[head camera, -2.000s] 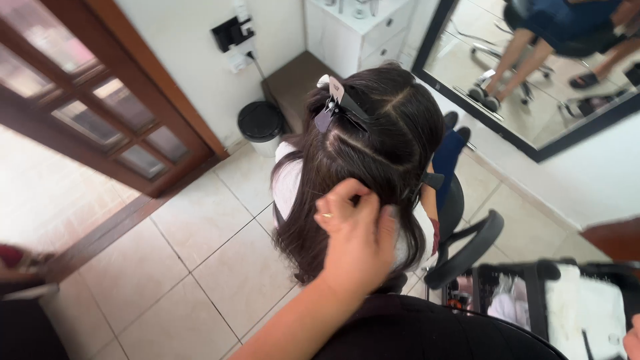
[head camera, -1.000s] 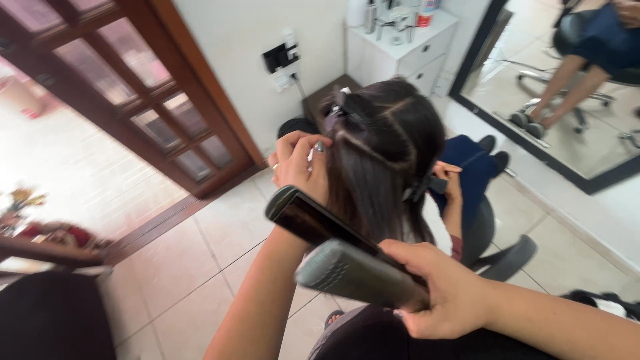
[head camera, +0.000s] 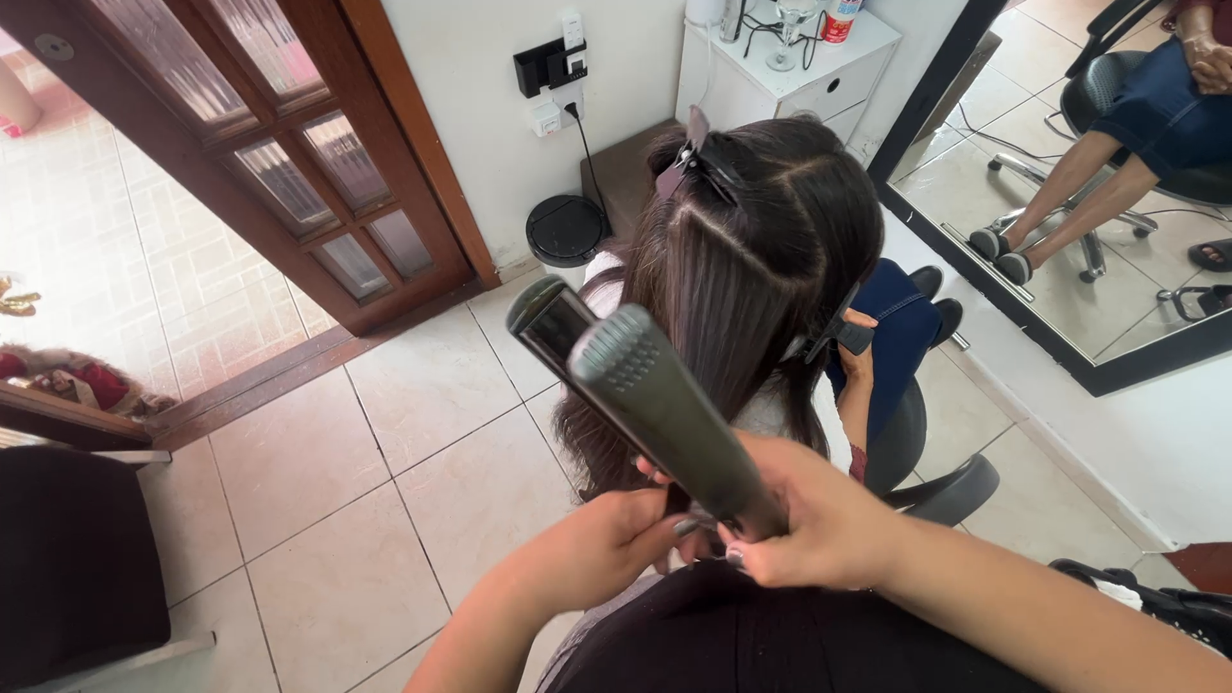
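Note:
My right hand (head camera: 818, 510) grips the handle end of a dark hair straightener (head camera: 674, 414), whose two plates stand apart at the tip, pointing up and left. Close beside it, my left hand (head camera: 626, 539) has its fingers bent at the straightener's lower end; what they hold is hidden. Beyond the tool sits a person with long dark hair (head camera: 731, 298), parted into sections. A sectioning clip (head camera: 695, 159) fastens the hair at the crown, and another dark clip (head camera: 828, 332) is at the right side.
A wooden door with glass panes (head camera: 318, 164) is at the left, and a black chair (head camera: 77, 558) at lower left. A black-lidded bin (head camera: 568, 229) stands by the wall. Ahead are a white drawer cabinet (head camera: 828, 77) and a black-framed mirror (head camera: 1001, 298) reflecting seated legs.
My left hand has moved from beside the hair down to the straightener's lower end. The straightener, not seen two seconds ago, is in my right hand in both later frames.

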